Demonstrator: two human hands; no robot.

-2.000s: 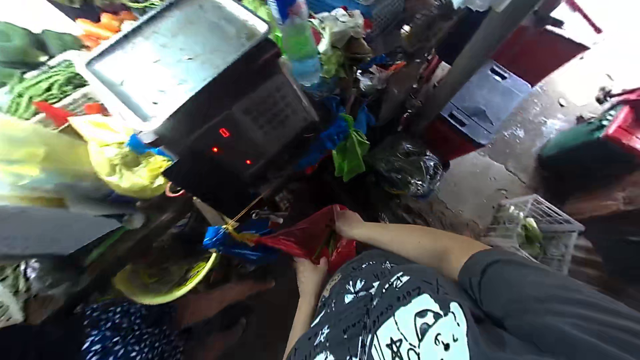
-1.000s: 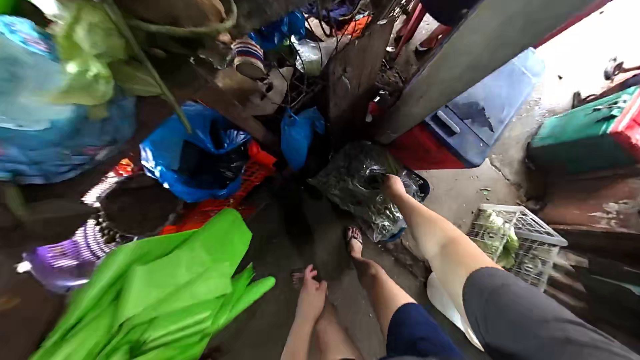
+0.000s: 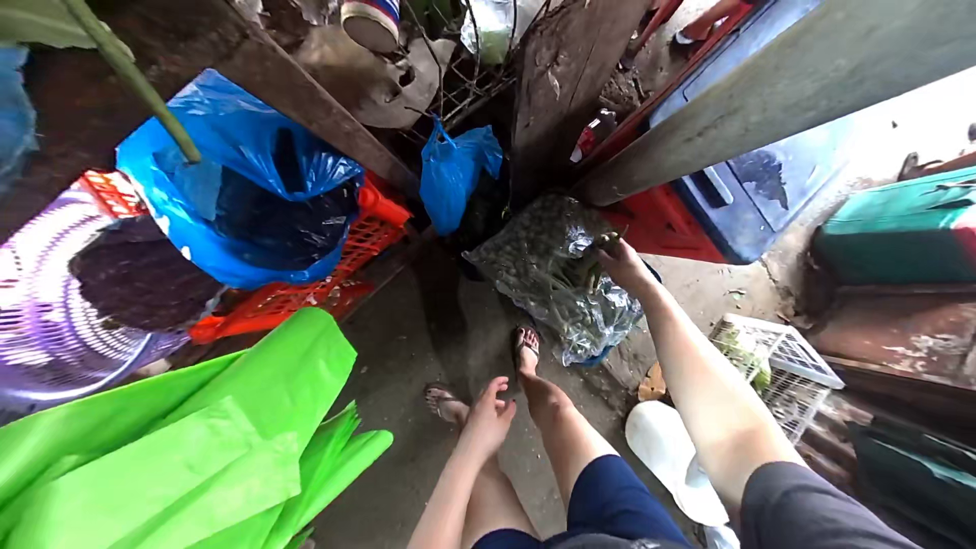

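My right hand (image 3: 624, 263) reaches out to a clear plastic bag (image 3: 553, 252) with dark green contents and touches its right side near the opening; something small and greenish shows at the fingertips. Whether the fingers are closed on it is hard to tell. Over my legs, my left hand (image 3: 492, 415) hangs with its fingers apart and slightly curled, holding nothing. The clear bag stands low at the foot of a wooden post (image 3: 568, 84). A tied blue plastic bag (image 3: 455, 175) hangs left of it.
Light green sheets (image 3: 183, 450) spread at lower left. Behind them are a purple basket (image 3: 53, 282), a red crate (image 3: 282, 305) and a blue bag (image 3: 252, 252) lining it. A slanted grey post (image 3: 732, 107), a blue-lidded red cooler (image 3: 679, 221) and a white crate (image 3: 793, 358) stand right.
Two seconds ago both my hands held a red plastic bag; it is out of view now. My right hand has moved to the clear bag, and my left hand is empty. The view has turned strongly downward.
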